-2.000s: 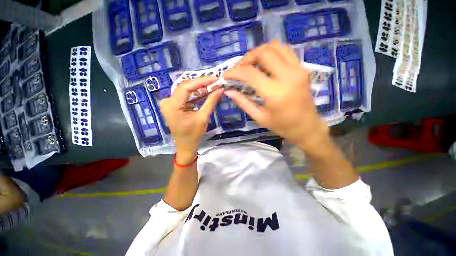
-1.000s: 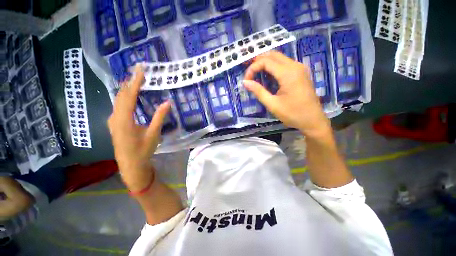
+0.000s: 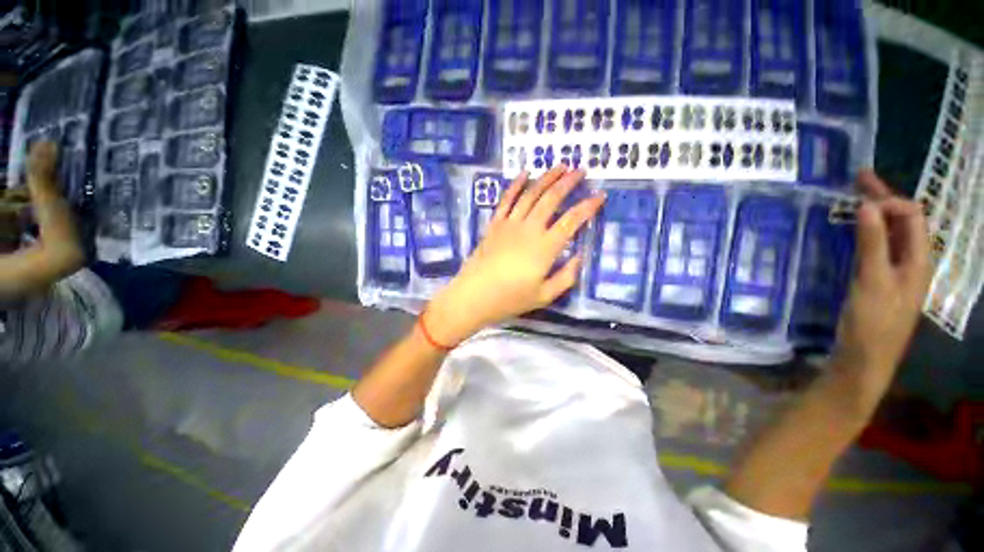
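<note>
The whitish blister tray [image 3: 691, 343] holds rows of blue phone cases [image 3: 620, 253]. A white sticker sheet [image 3: 654, 140] with two rows of small dark pieces lies flat across them. My left hand [image 3: 502, 264] is spread palm down over the near row, fingertips at the sheet's lower edge, hiding part of some cases. My right hand [image 3: 890, 264] is at the tray's right side, its thumb and fingers close together. A pale-outlined camera ring sticker [image 3: 845, 211] shows beside its fingertips; whether they grip it is unclear. Similar stickers [image 3: 411, 178] sit on cases at near left.
A single sticker sheet [image 3: 291, 162] lies on the dark workbench [image 3: 243, 119] left of the tray. More sheets [image 3: 958, 205] lie at the right edge. Trays of dark cases [image 3: 162, 140] stand at far left, with another person's hand and arm [image 3: 49, 226] beside them.
The camera view has shifted right. The sticker sheet now lies flat and straight. My left hand has moved to the near row, and my right hand to the tray's right side.
</note>
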